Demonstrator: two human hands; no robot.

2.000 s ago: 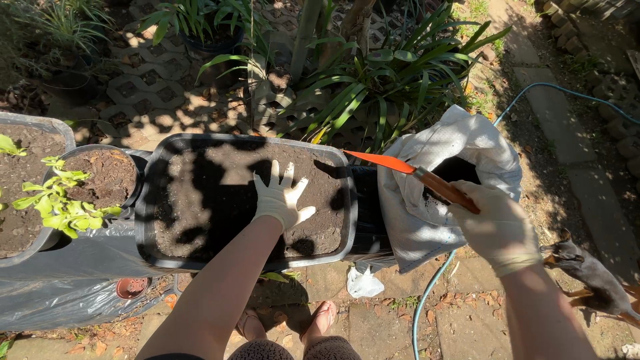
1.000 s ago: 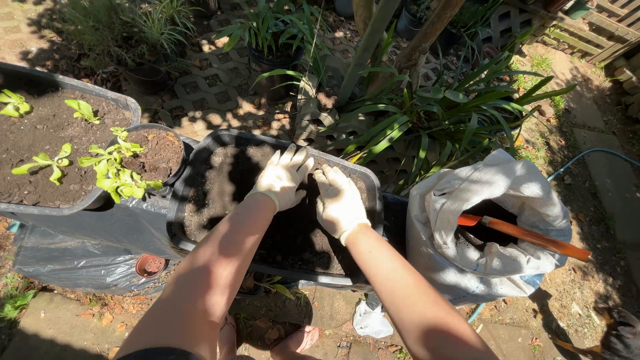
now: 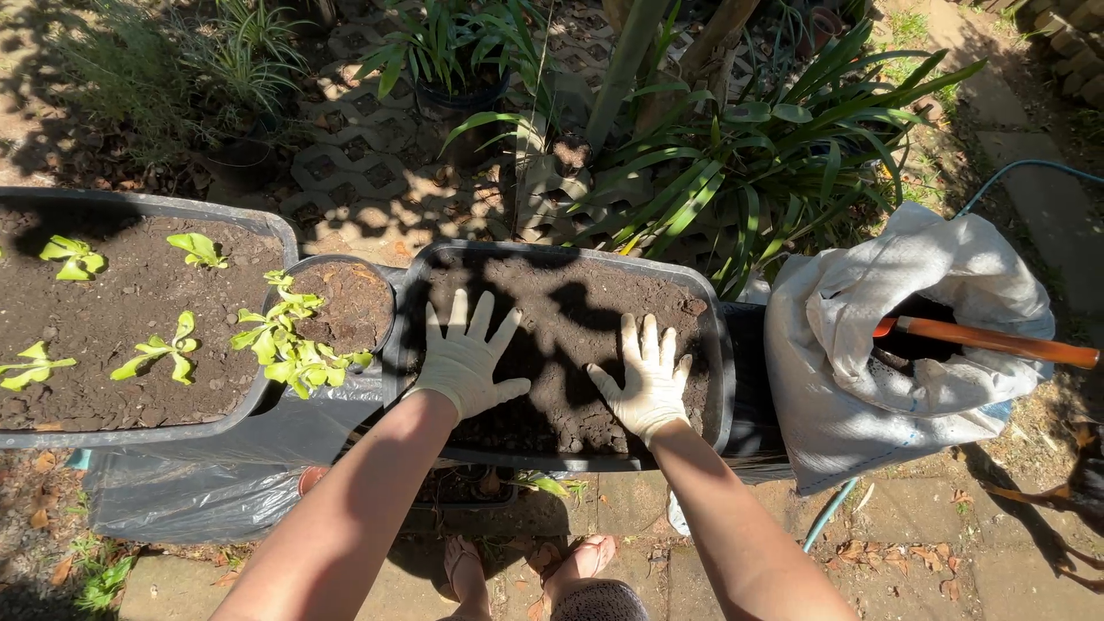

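Both my hands wear pale gloves and rest palm down on the dark soil [image 3: 561,345] in a black plastic tub [image 3: 726,379]. My left hand [image 3: 466,358] lies on the soil's left part with its fingers spread. On the right part, my right hand [image 3: 644,375] is spread too, and neither hand holds anything. A trowel with a wooden handle [image 3: 1000,339] lies across the mouth of a white woven sack [image 3: 828,405], right of the tub. Its blade is mostly hidden inside the sack.
At left, a planter [image 3: 198,207] holds soil and several lettuce seedlings [image 3: 155,349]. Between the tubs stands a round pot [image 3: 345,306] with lettuce seedlings [image 3: 297,349] over its edge. Strappy plants [image 3: 776,147] grow behind. A hose [image 3: 832,513] passes the sack; a dark animal [image 3: 1082,483] is at the right edge.
The trowel was in my right hand two seconds ago and lay in the sack one second ago. My hands were close together at the tub's far side and are now spread apart on the soil.
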